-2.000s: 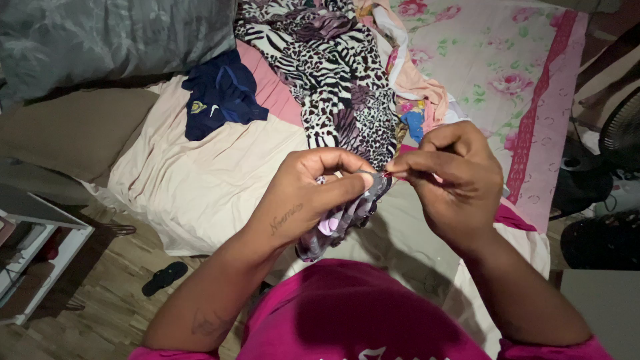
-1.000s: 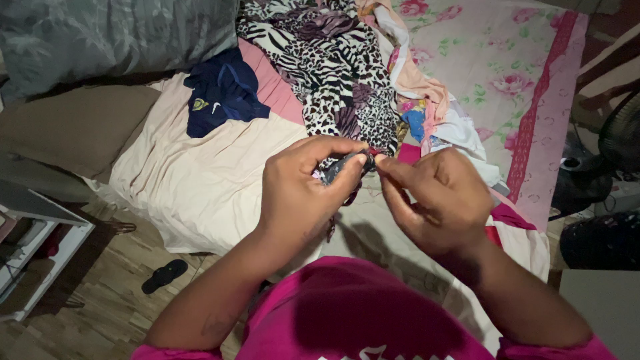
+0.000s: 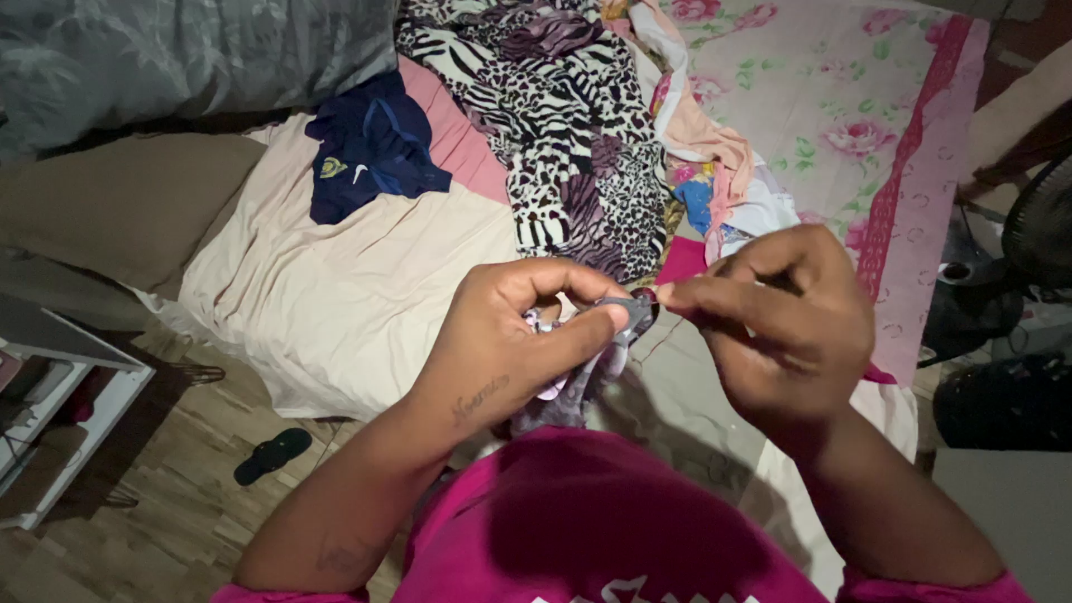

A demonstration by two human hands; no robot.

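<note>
My left hand pinches the edge of a grey and lilac patterned cloth between thumb and forefinger. The rest of the cloth hangs below that hand in front of the pink shirt I wear. Close to its right, my right hand has thumb and forefinger closed at a small dark red bit at the cloth's edge. Whether that bit is thread or part of the cloth is too small to tell. Beyond both hands lies a black, white and purple animal-print fabric.
A bed holds a navy garment, a cream sheet, a peach and white cloth and a floral sheet. Grey pillows lie at the left. A white shelf and a dark flip-flop are on the floor; a fan stands right.
Compared with one second ago, the hands are slightly farther apart, and more of the patterned cloth shows beneath my left hand.
</note>
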